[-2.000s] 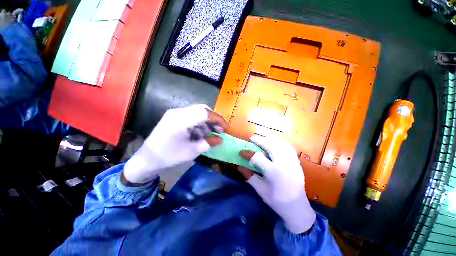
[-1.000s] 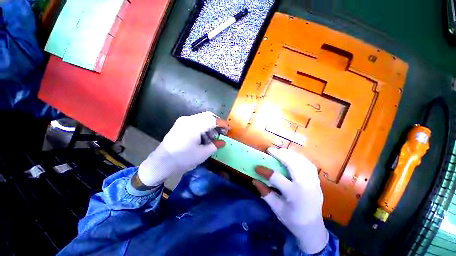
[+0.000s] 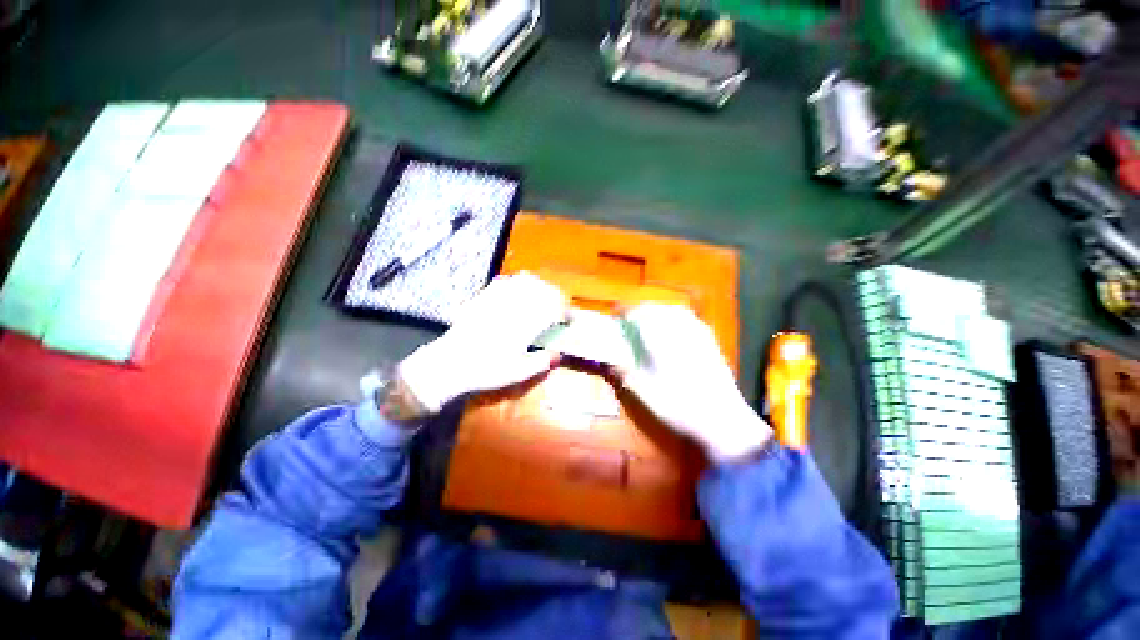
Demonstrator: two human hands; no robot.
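My left hand (image 3: 490, 344) and my right hand (image 3: 681, 371), both in white gloves, hold a pale mint-green strip (image 3: 593, 335) between them. The strip is mostly hidden by the fingers. Both hands are over the upper middle of the orange fixture (image 3: 538, 463), which holds no board in the part that shows. The screw tray (image 3: 403, 206), filled with small screws, is left of the fixture, and a marker pen (image 3: 423, 250) lies on the screws. The orange electric screwdriver (image 3: 789, 381) lies right of the fixture, partly behind my right sleeve.
Mint-green sheets (image 3: 138, 213) lie on a red board (image 3: 269, 238) at left. More stacked mint-green strips (image 3: 956, 475) lie at right, beside a second screw tray (image 3: 1073, 425). Several board assemblies (image 3: 675, 53) stand along the far bench. A metal arm (image 3: 988, 169) crosses at upper right.
The view has shifted, showing more of the far bench and right side. Both hands have moved from the fixture's near left edge to over its upper middle, still holding the strip.
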